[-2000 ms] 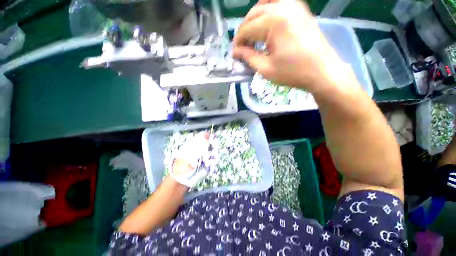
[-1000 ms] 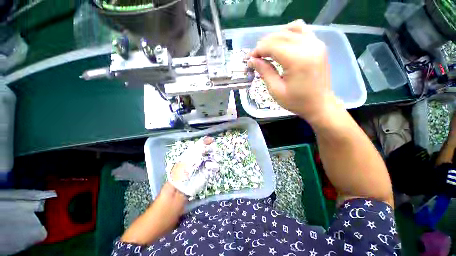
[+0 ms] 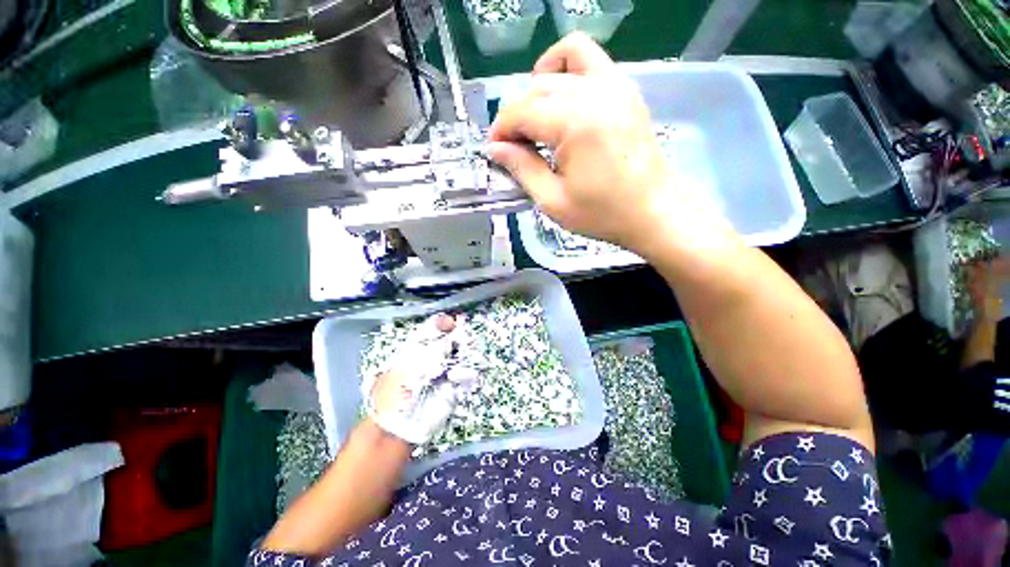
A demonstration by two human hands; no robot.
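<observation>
My right hand point(image 3: 587, 138) is bare, with thumb and fingertips together at the right end of the silver machine arm point(image 3: 388, 177); whether a piece is between them is hidden. My left hand point(image 3: 415, 382), in a thin white glove, rests palm up in the translucent lap tub point(image 3: 590, 377), among small silver-white and green pieces point(image 3: 515, 371). Its fingers are partly curled; whether it holds pieces is too blurred to tell. The loading spot under my right fingertips is mostly hidden.
The pale output tub point(image 3: 737, 166) stands right of the machine, behind my right forearm. A small clear tub point(image 3: 844, 150) is beyond it. The steel bowl feeder point(image 3: 321, 83) stands behind the arm. A green crate point(image 3: 698, 410) is below. Another person's arm point(image 3: 980, 321) shows at far right.
My right hand has shifted slightly left in view and stays at the arm's end. The machine and bowl also sit further left and lower. My left hand remains in the lap tub.
</observation>
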